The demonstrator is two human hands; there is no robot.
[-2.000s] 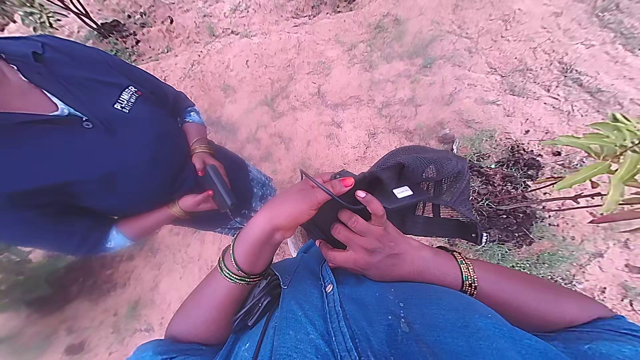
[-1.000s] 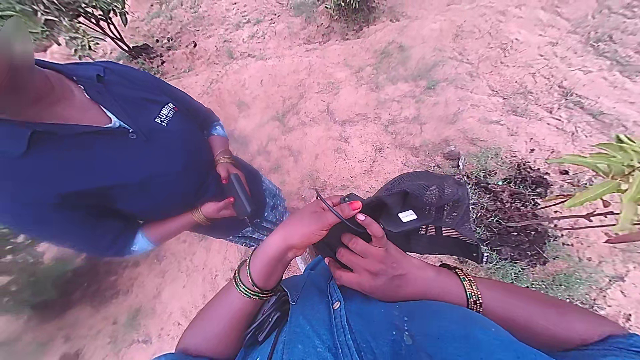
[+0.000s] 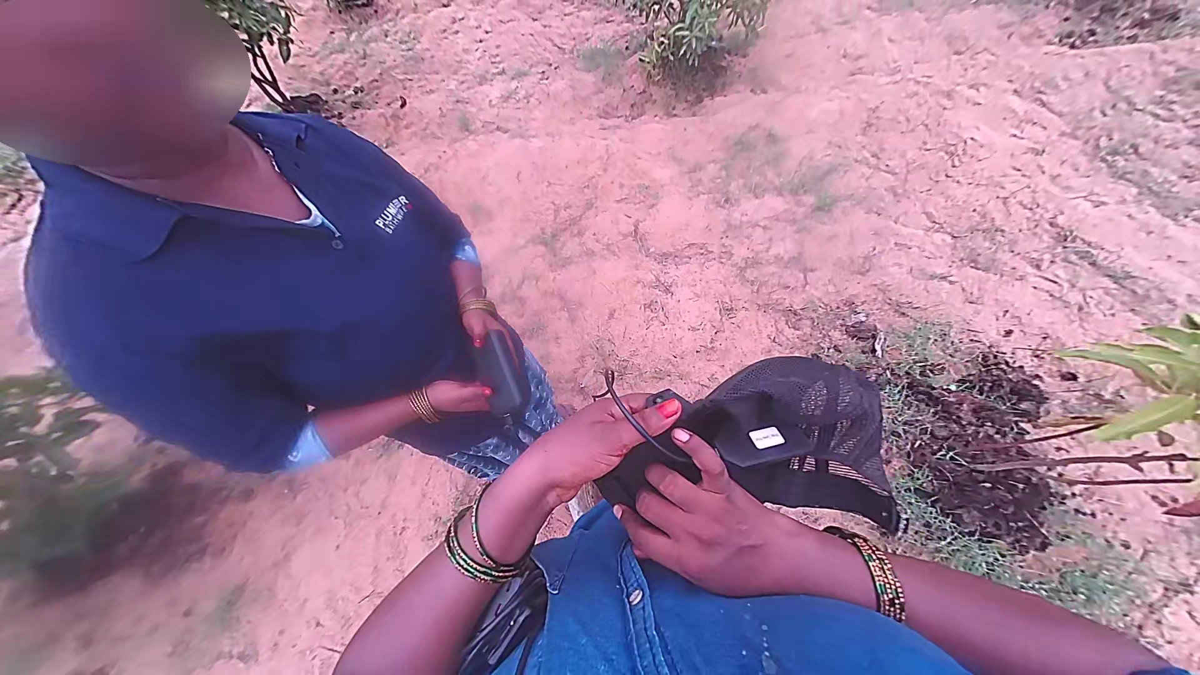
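Observation:
A black mesh cap (image 3: 806, 412) with a small white label inside hangs in front of my blue denim shirt, its crown toward the right. My left hand (image 3: 586, 445) pinches a small dark part with a thin black cable (image 3: 637, 422) at the cap's left end. From the lower right, my right hand (image 3: 698, 520) grips the same end of the cap, its index finger raised near my left thumb. The cable curves up past my left thumb. What lies beneath my fingers is hidden.
A person in a dark blue shirt (image 3: 309, 309) stands close at the left, holding a dark oblong device (image 3: 503, 373) in both hands. Leafy branches (image 3: 1158, 375) reach in from the right beside dark mulch (image 3: 994, 441). A shrub (image 3: 689, 37) grows on the reddish soil ahead.
The view has shifted, so the other person and more ground ahead show. My hands keep almost the same hold on the cap and cable.

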